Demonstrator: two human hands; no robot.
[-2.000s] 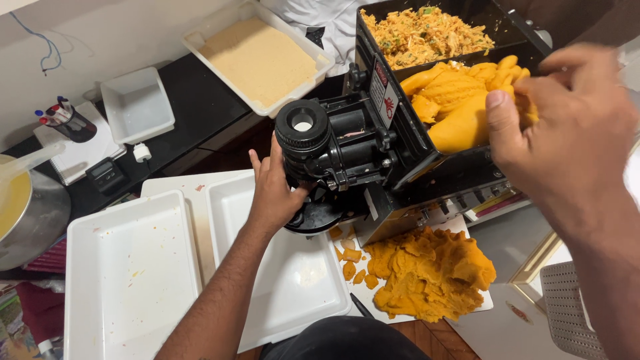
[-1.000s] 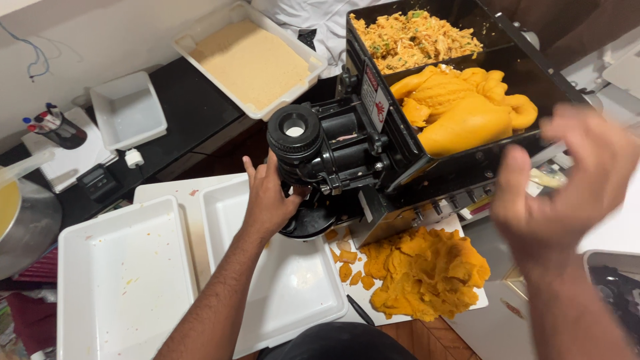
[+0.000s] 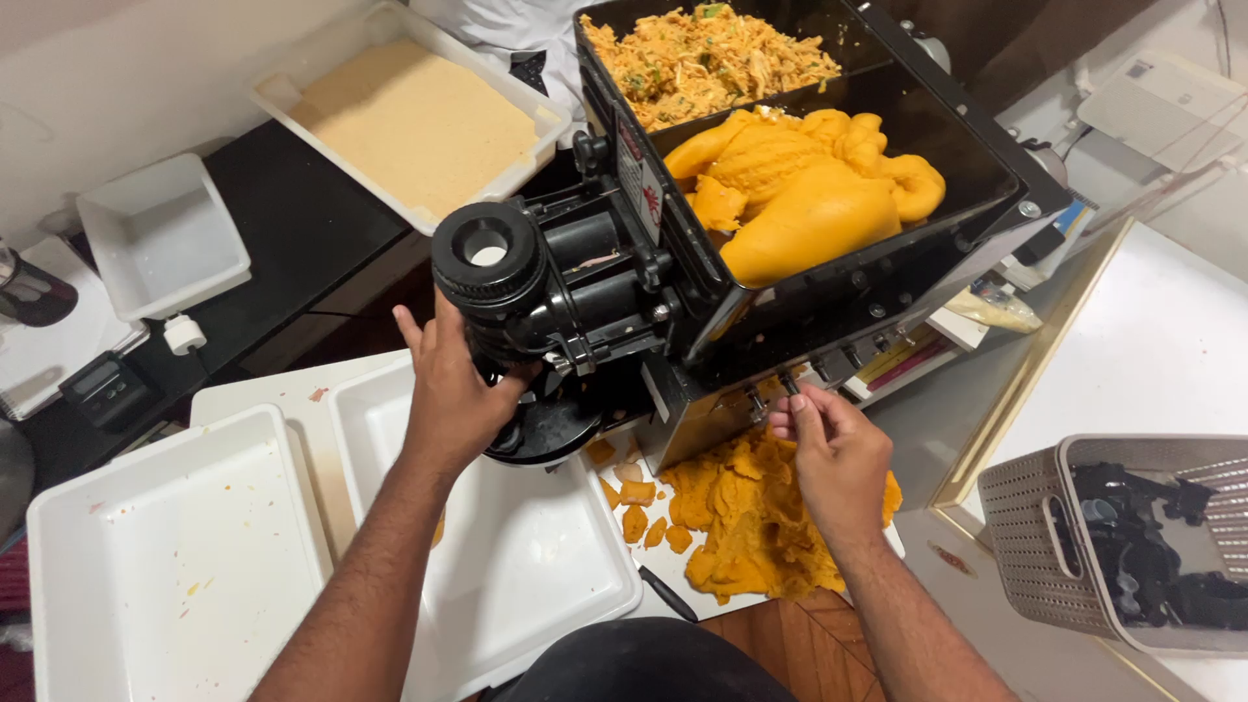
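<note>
My left hand (image 3: pixel 453 390) curves around the lower part of the black forming head (image 3: pixel 490 255) of a tabletop food-forming machine; its fingertips are partly hidden behind the head. My right hand (image 3: pixel 834 439) pinches a small control knob (image 3: pixel 789 383) on the machine's side panel. The machine's near hopper holds smooth orange dough (image 3: pixel 814 205), and its far hopper holds a shredded filling (image 3: pixel 717 63). Below the panel, a large mass of orange dough (image 3: pixel 751 517) lies on a white board, partly behind my right hand, with small dough scraps (image 3: pixel 636 493) beside it.
White trays stand at the left (image 3: pixel 310 507) and under the forming head (image 3: pixel 546 639). A black-handled knife (image 3: pixel 667 592) lies by the dough. A tray of pale crumbs (image 3: pixel 551 127), a small white tub (image 3: pixel 239 263) and a digital device (image 3: pixel 109 392) are on the black table. At right stands a perforated basket (image 3: pixel 1024 526) of black parts.
My right hand has moved from beside the dough hopper down to a knob on the side panel. The left hand has stayed at the forming head.
</note>
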